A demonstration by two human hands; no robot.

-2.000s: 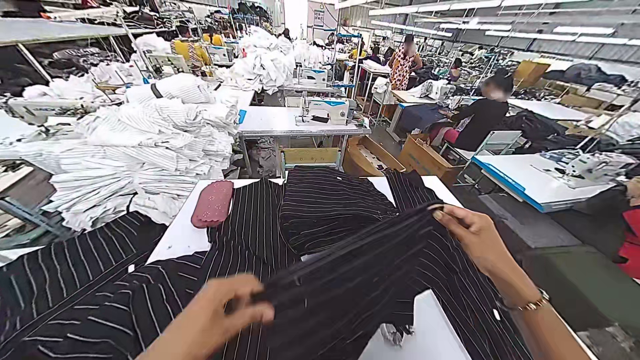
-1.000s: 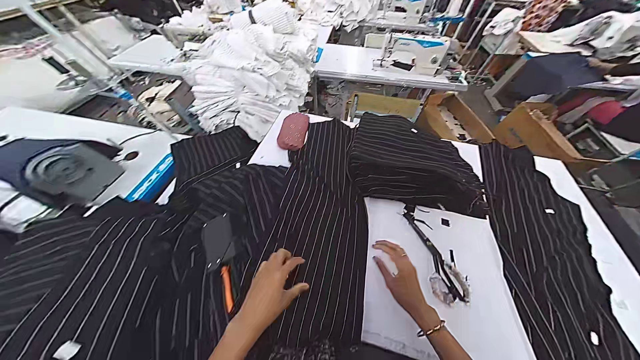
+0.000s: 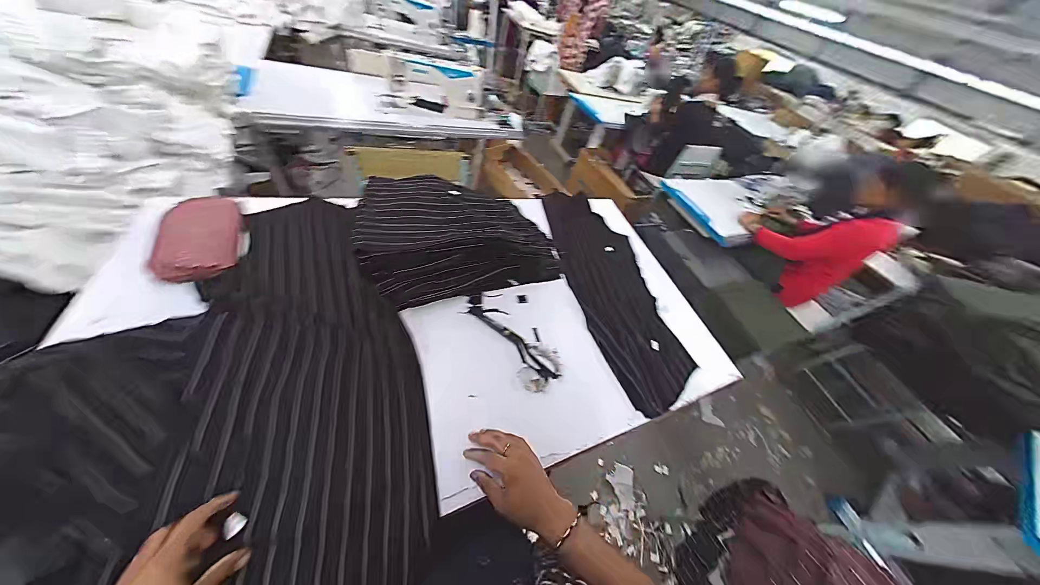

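Note:
My left hand (image 3: 191,540) is low in the view at the left, fingers apart over a black pinstriped fabric piece (image 3: 313,390), beside a small white sticker (image 3: 235,525). My right hand (image 3: 512,479), wearing a ring and bracelet, is spread at the near edge of the white table (image 3: 520,414), holding nothing. Beyond it lie black-handled thread snips or scissors (image 3: 520,345) with a transparent part, too blurred to name surely. A folded stack of striped fabric (image 3: 455,244) is behind them, and another dark striped piece (image 3: 617,301) lies at the right.
A pink pouch-like item (image 3: 197,240) sits at the table's far left. White garments (image 3: 106,138) are heaped behind it. Sewing machines (image 3: 439,81) stand on tables beyond, near cardboard boxes (image 3: 520,166). A person in red (image 3: 837,248) works at the right. Scraps (image 3: 634,512) litter the floor.
Two seconds ago both hands held up dark fabric; one second ago they were apart over the table. Now a long striped piece lies flat, and my right hand is nearer the table's front edge. The view has shifted.

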